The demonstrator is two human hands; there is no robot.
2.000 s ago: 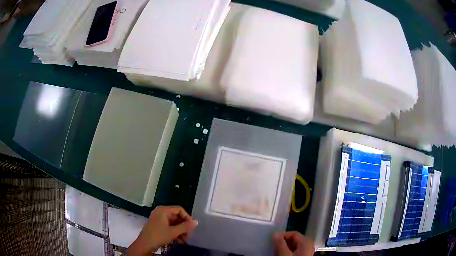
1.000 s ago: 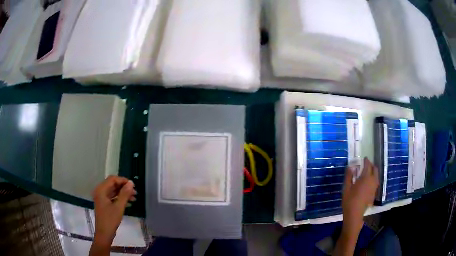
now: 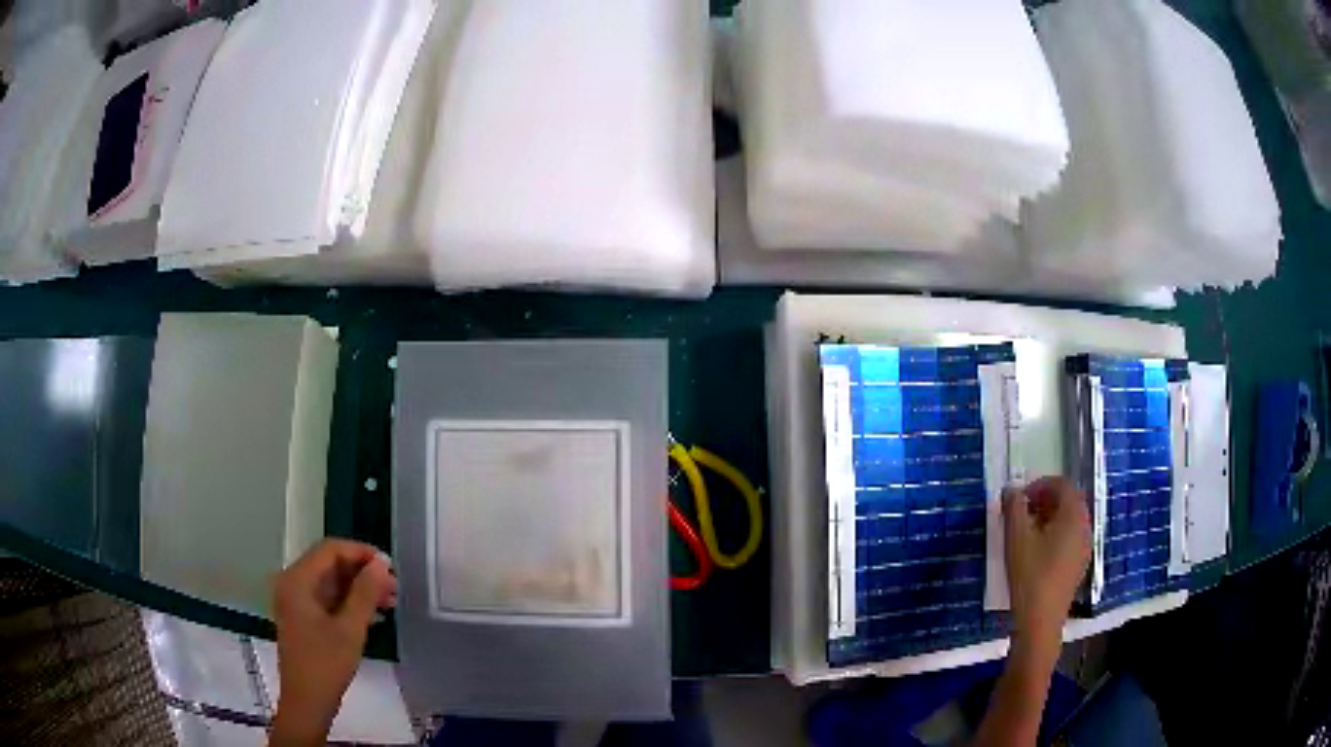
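Observation:
A clear greyish sheet, which looks like glass or film, lies flat over the pale square template with a dark border. My left hand is beside its left edge, thumb and fingers closed, with nothing visible in them. Blue solar cell strings with white side strips lie on a thick white pad to the right. My right hand has its fingertips pinched at the right white strip of the nearer string, which lies flat. The exact grip is partly hidden by my fingers.
A grey-green glass stack stands left of the template. Yellow and red loop handles lie between template and pad. More cell strings lie at the pad's right. White sheet stacks line the back, with a phone on one.
The view has swung right. My right hand has gone from the clear sheet's near edge to the cell string. My left hand has let go of the sheet's left side and is beside it.

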